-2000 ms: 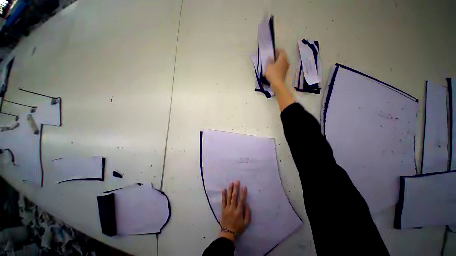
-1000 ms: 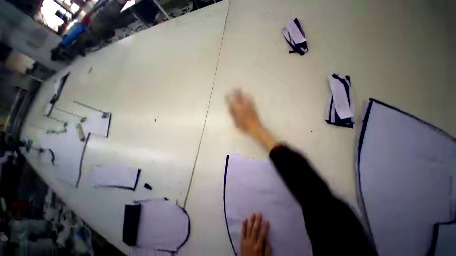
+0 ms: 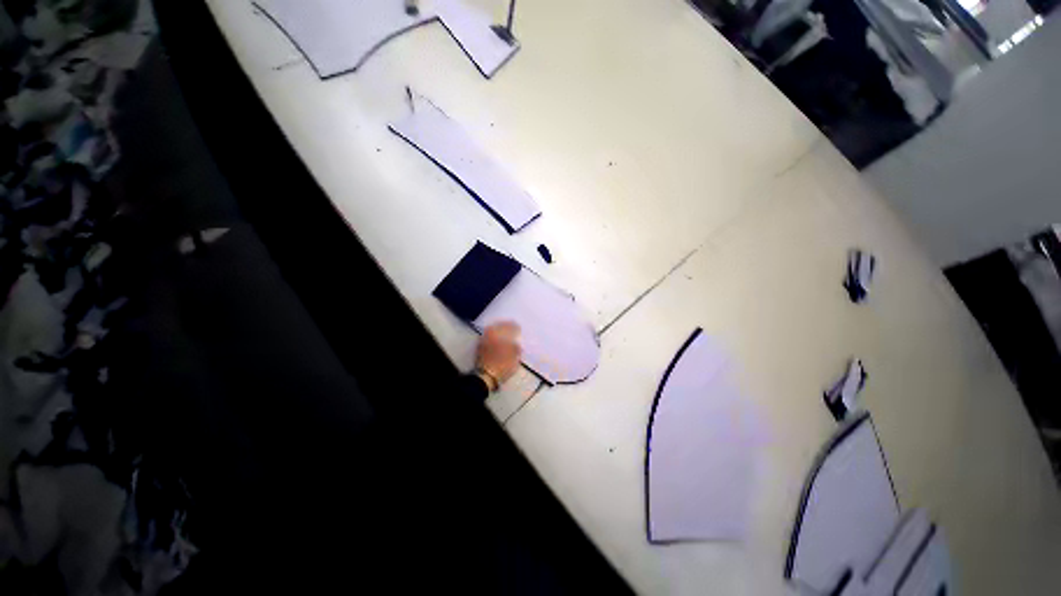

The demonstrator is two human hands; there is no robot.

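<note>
A round-ended cut part (image 3: 553, 332) lies near the table's front edge, with white paper on top and a dark fabric block at its left end. My left hand (image 3: 498, 353), blurred, touches the lower edge of this part. Its fingers are too unclear to tell if they grip. The wrist shows a thin band and a dark sleeve. My right hand is not in view.
A narrow cut part (image 3: 471, 161) and a dark scrap (image 3: 545, 253) lie beyond. A curved panel (image 3: 704, 448), another panel (image 3: 847, 506) and small bundles (image 3: 859, 276) lie right. Scraps cover the floor (image 3: 70, 291) left.
The view has swung left and tilted. My left hand has left the curved panel and is at the round-ended part. My right hand, earlier above the table, has gone out of view.
</note>
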